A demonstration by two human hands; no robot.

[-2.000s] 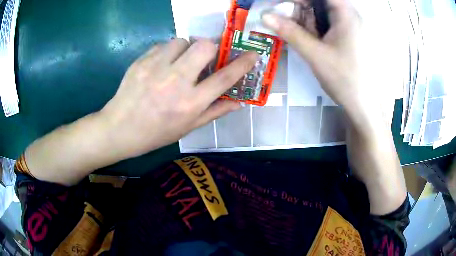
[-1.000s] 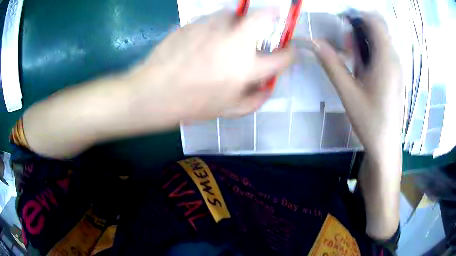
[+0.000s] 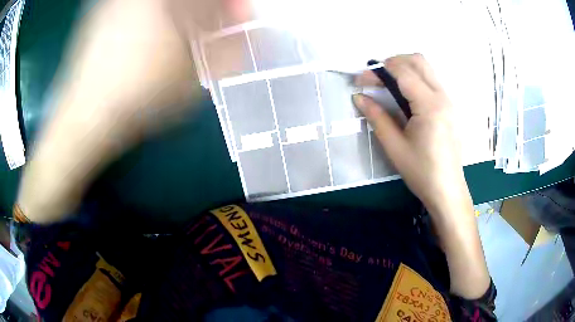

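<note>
My right hand (image 3: 413, 107) is shut on the black tweezers (image 3: 392, 89), whose thin tips point left over the sticker sheet. The sticker sheet (image 3: 296, 104) lies in front of me with rows of grey rectangles and small white blocks between them; glare washes out its upper part. My left hand (image 3: 183, 19) is strongly blurred and cut off by the top edge. A blurred reddish patch shows beside it; I cannot tell what it is or whether the hand holds anything. The orange frame is not clearly visible.
The dark green tabletop (image 3: 170, 160) shows left of the sheet. A stack of layered sheets (image 3: 534, 135) lies at the right. A narrow white strip (image 3: 9, 107) is at the far left. A cardboard box (image 3: 520, 220) is at the lower right, beyond the table edge.
My left hand has moved up and left, and the orange frame has gone from clear view. My right hand has moved slightly left and down with the tweezers. The sheet now sits tilted.
</note>
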